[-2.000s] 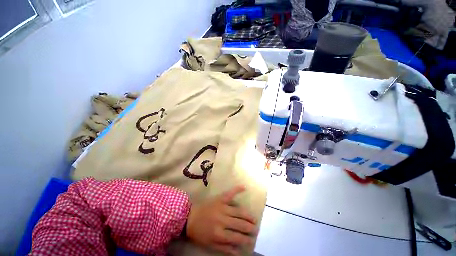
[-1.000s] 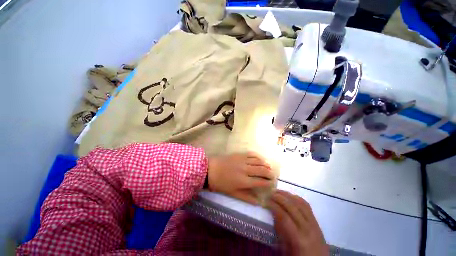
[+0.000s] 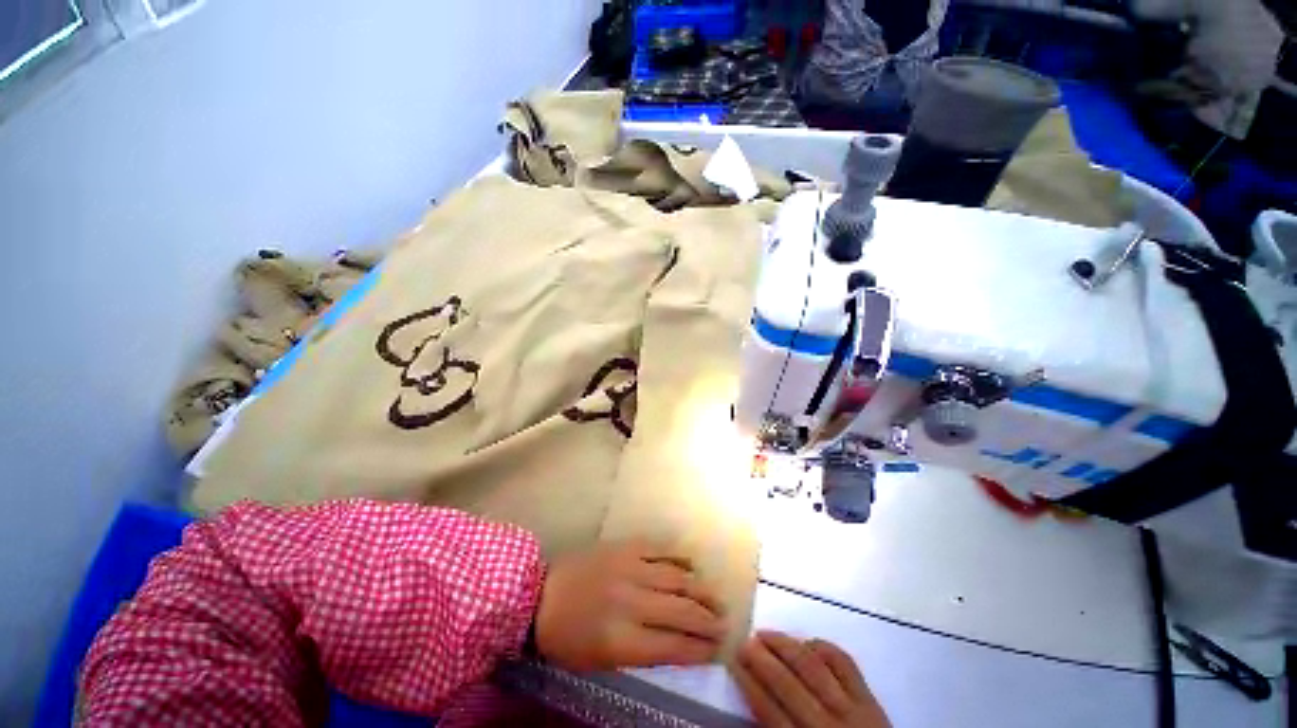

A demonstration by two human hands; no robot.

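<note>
A khaki garment piece [image 3: 526, 299] with a dark looped motif lies on the table left of the white sewing machine [image 3: 981, 313]. Its right edge runs beside the lit presser foot and needle area [image 3: 780, 467]. My left hand [image 3: 633, 609] lies flat on the cloth near the table's front edge, fingers pointing right. My right hand [image 3: 808, 683] is at the cloth's front right corner, fingertips on it; the lower part of this hand is cut off by the picture's edge. Whether the fingers pinch the cloth cannot be told.
Red scissor handles [image 3: 1013, 496] lie under the machine arm. Dark snips [image 3: 1220, 661] and a black strap [image 3: 1159, 626] are at the right. Heaped tan cloth [image 3: 263, 334] sits by the wall. A dark cup-shaped container [image 3: 974, 125] stands behind the machine. A ruler-like edge [image 3: 605, 697] runs in front.
My right hand has come into view and reached the cloth's front corner. The cloth's front part has shifted, and its lower motif is now partly folded under. The view tilted down, then back up.
</note>
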